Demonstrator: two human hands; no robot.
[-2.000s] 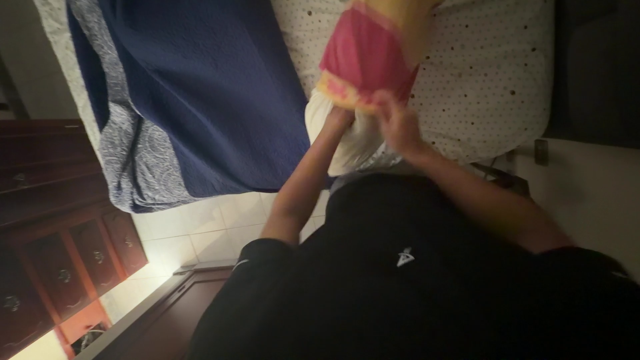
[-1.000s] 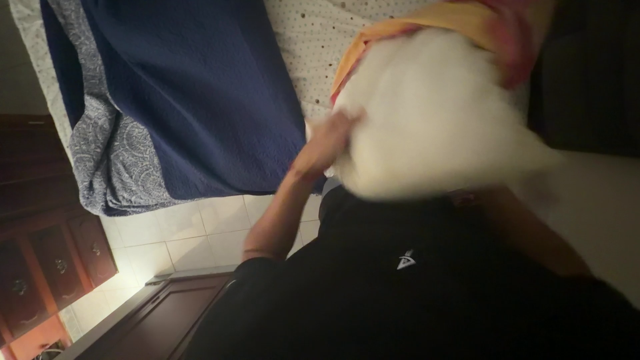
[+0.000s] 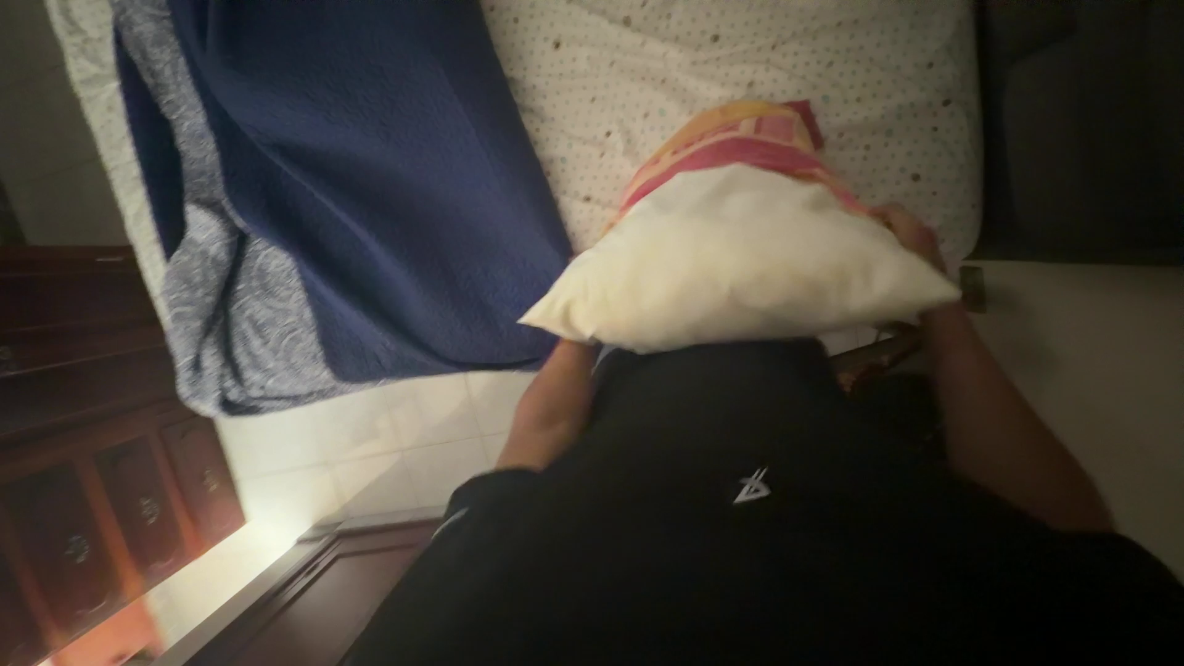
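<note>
A white pillow (image 3: 740,259) lies across the front of my body, its near end bare and its corners pointing left and right. Its far end is inside a pink and yellow pillowcase (image 3: 731,148), which rests over the dotted bed sheet. My right hand (image 3: 906,236) is at the right side of the pillow, by the pillowcase's rim, with its fingers blurred. Hidden behind the pillow's left corner is my left hand; only the forearm shows below it.
A navy blue blanket (image 3: 370,176) with a grey patterned underside covers the left of the bed (image 3: 888,55). Wooden drawers (image 3: 120,499) stand at the lower left, a wooden door or panel (image 3: 342,592) at the bottom. A dark piece of furniture (image 3: 1082,139) is at the right.
A second ago the pillow was tilted to the right with the left hand on its side; now it lies level and the right hand shows. Earlier, the pillowcase covered more of it.
</note>
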